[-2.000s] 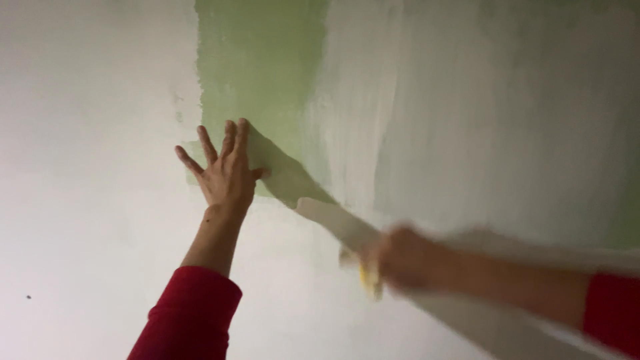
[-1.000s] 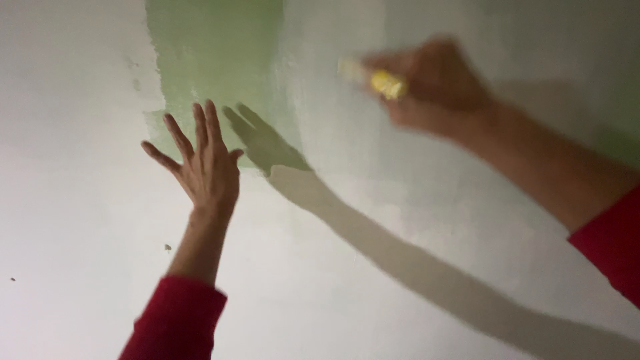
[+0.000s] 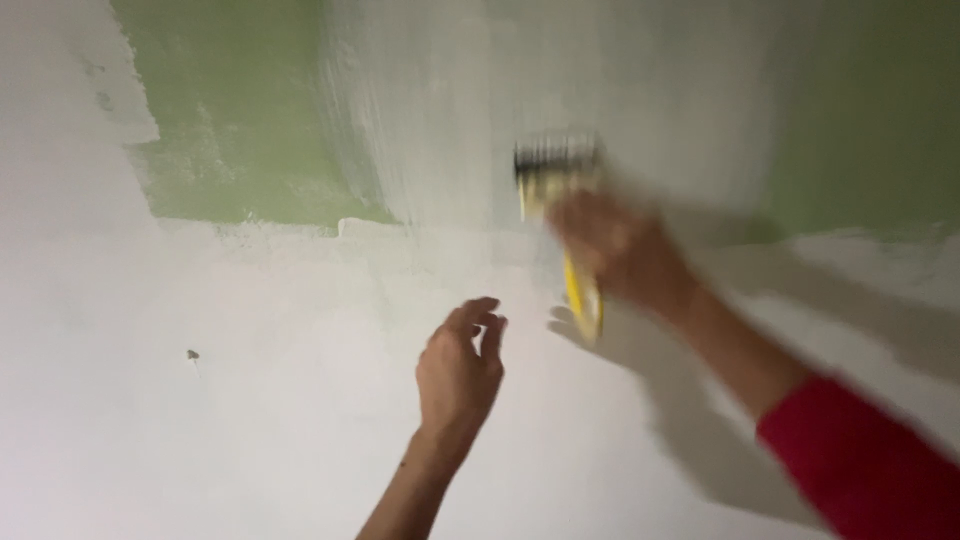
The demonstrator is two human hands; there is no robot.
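Observation:
My right hand (image 3: 619, 251) is shut on a paintbrush (image 3: 559, 169) with a yellow handle, whose end shows below the fist. The wide, dark and whitish bristles point up and are blurred; whether they touch the wall cannot be told. Lower and to the left is my left hand (image 3: 461, 360), empty, its fingers loosely curled and apart. Behind the brush the wall (image 3: 300, 390) bears thin, streaky whitish paint, with a green painted area (image 3: 240, 112) on the left and another green area (image 3: 870, 127) on the right.
A ragged edge divides the green paint from the white wall below it. A small dark mark (image 3: 193, 354) shows on the wall at the left. Shadows of my arms fall across the wall at the lower right.
My left hand has moved right and down relative to the green patch, and its spread fingers have curled. The brush, earlier pointing left, now has its bristles up. The view has shifted.

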